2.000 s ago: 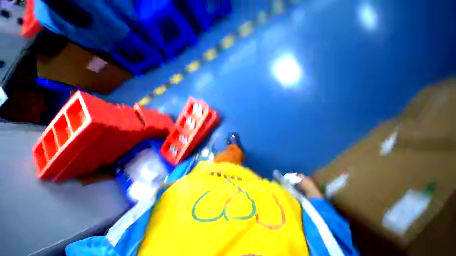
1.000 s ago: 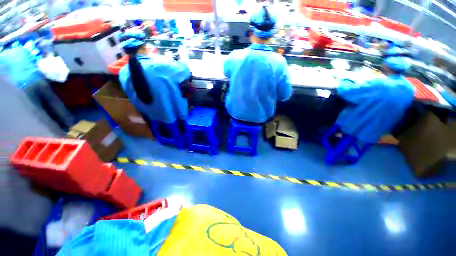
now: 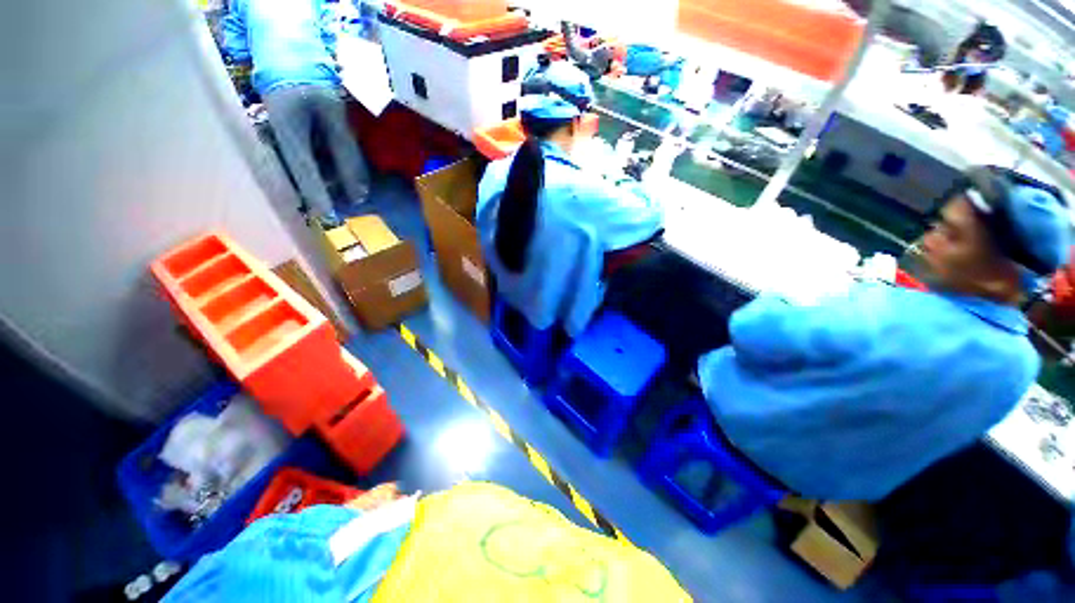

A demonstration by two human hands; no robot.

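A narrow orange-red parts tray [image 3: 287,492] with small white parts in its pockets shows at the lower left, partly covered by my blue sleeve. My left hand [image 3: 377,496] is small and cut off by the sleeve and yellow front; it appears closed at the tray's right end, with its fingers mostly hidden. My right hand is not in view. Tilted orange-red compartment trays [image 3: 254,316] are stacked just beyond, their visible pockets empty. A blue crate [image 3: 151,489] with white bags lies left of the narrow tray.
A grey wall or panel [image 3: 112,153] rises at left. Open cartons [image 3: 383,289] stand on the floor ahead. Workers in blue smocks [image 3: 872,383] sit along a white bench at right, beside blue stools [image 3: 613,359]. Another person stands at back left. Yellow-black tape crosses the floor.
The view has risen from the floor and swung left along the bench. The narrow tray stays close to my left sleeve. My right hand, visible earlier, is now out of view.
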